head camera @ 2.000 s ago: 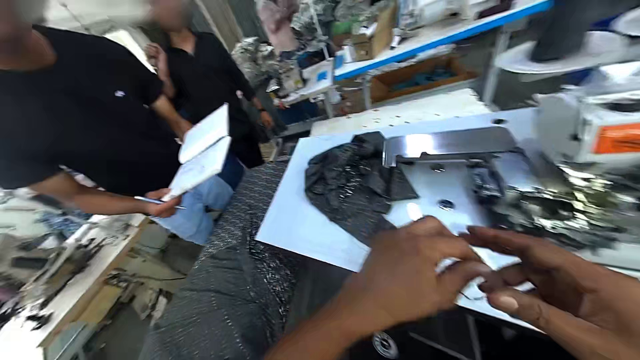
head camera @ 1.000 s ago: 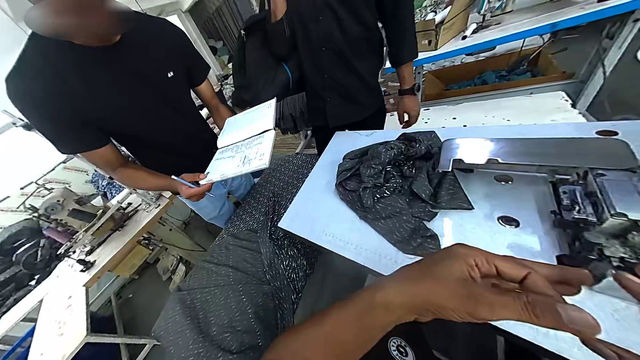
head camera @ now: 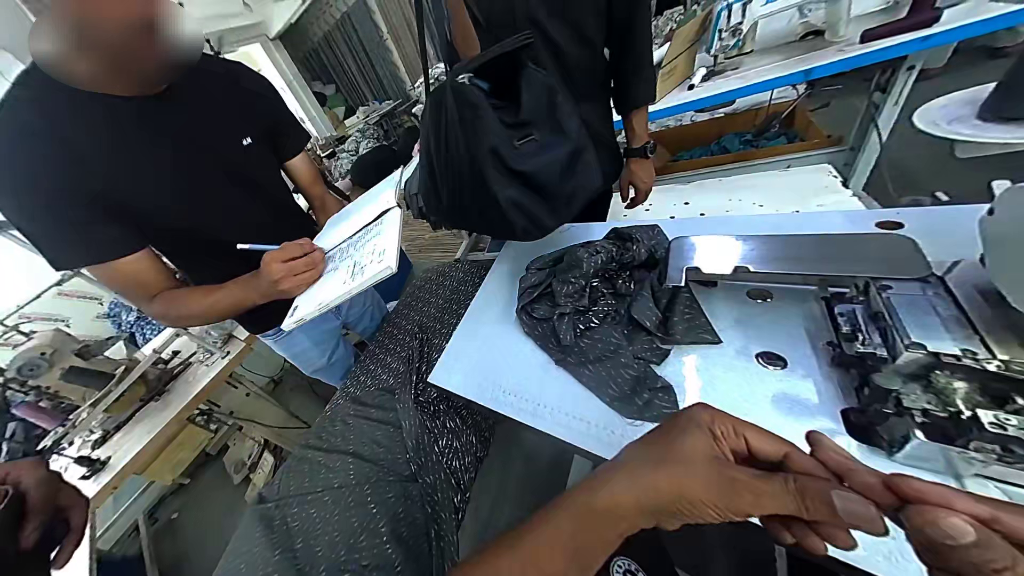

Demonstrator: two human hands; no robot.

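My left hand [head camera: 744, 472] reaches in from the lower middle, thumb and fingertips pinched together over the front edge of the white machine table [head camera: 496, 344]. My right hand [head camera: 960, 520], partly cut off at the lower right corner, brings its fingertips against those of the left. Whether something thin, such as thread, lies between the fingertips cannot be made out. Just beyond the hands is an industrial sewing machine [head camera: 920, 336] with its mechanism exposed and a flat metal plate [head camera: 800, 254] extending left. A crumpled dark patterned cloth [head camera: 600, 320] lies left of it.
More dark patterned fabric [head camera: 376, 464] hangs left of the table. A person in a black T-shirt [head camera: 184, 160] holds a pen and an open notebook [head camera: 352, 248]. Another person stands behind the table beside a black bag [head camera: 512, 152]. Another sewing machine [head camera: 56, 360] is at left; a hand shows at lower left.
The view has swung about. The black bag now hangs in front of the person behind the table. My hands remain close together near the machine.
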